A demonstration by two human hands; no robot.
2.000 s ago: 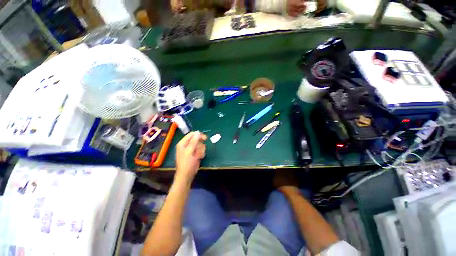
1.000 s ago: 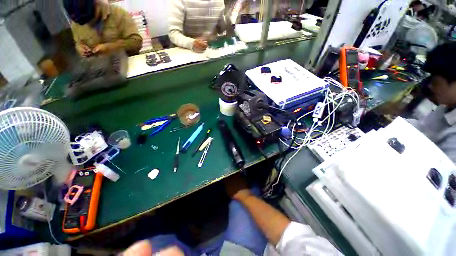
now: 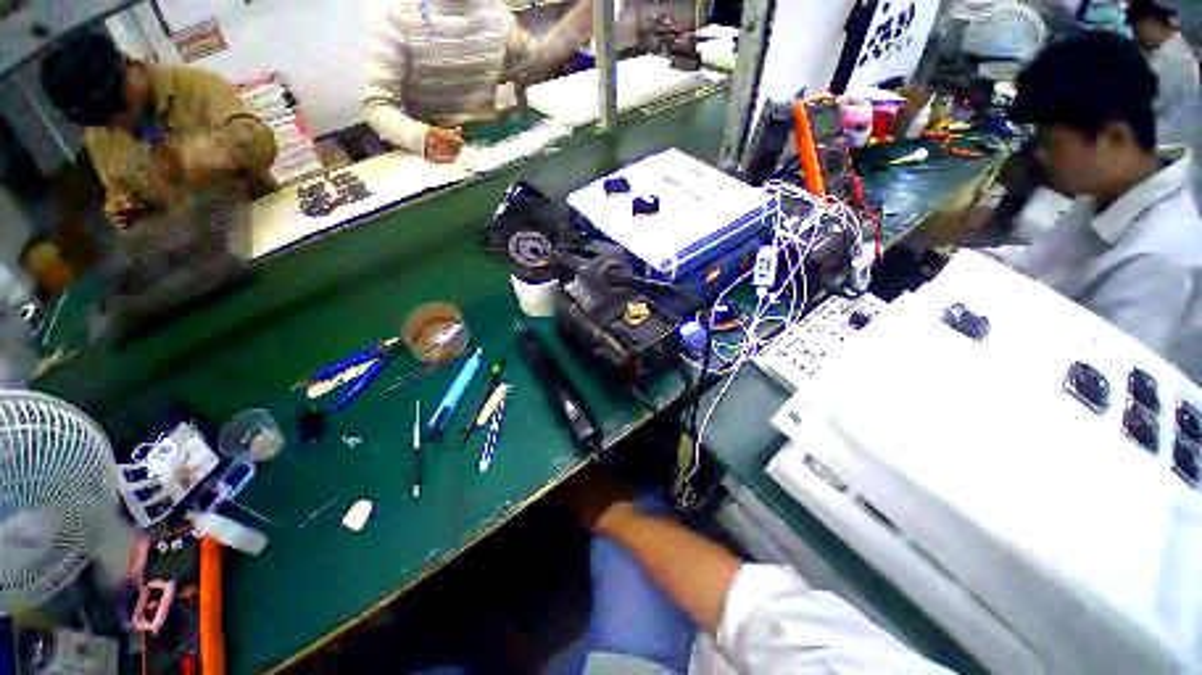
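My right hand is low below the bench's front edge, dark and blurred; its fingers cannot be made out. My left hand is out of the picture. On the green mat lie a blue pen-type tool, dark tweezers or a screwdriver, a white striped tool, blue-handled pliers and a pale scrap. To the right, a white foam tray carries several dark rounded square units.
A white fan and orange multimeter stand left. A brown dish, black handle, black station and white-topped box with tangled cables stand beyond. People sit across the bench and at right.
The view has swung right, bringing the right tray stack and a person closer into view. My left hand has left the picture. My right hand stays low by the bench edge.
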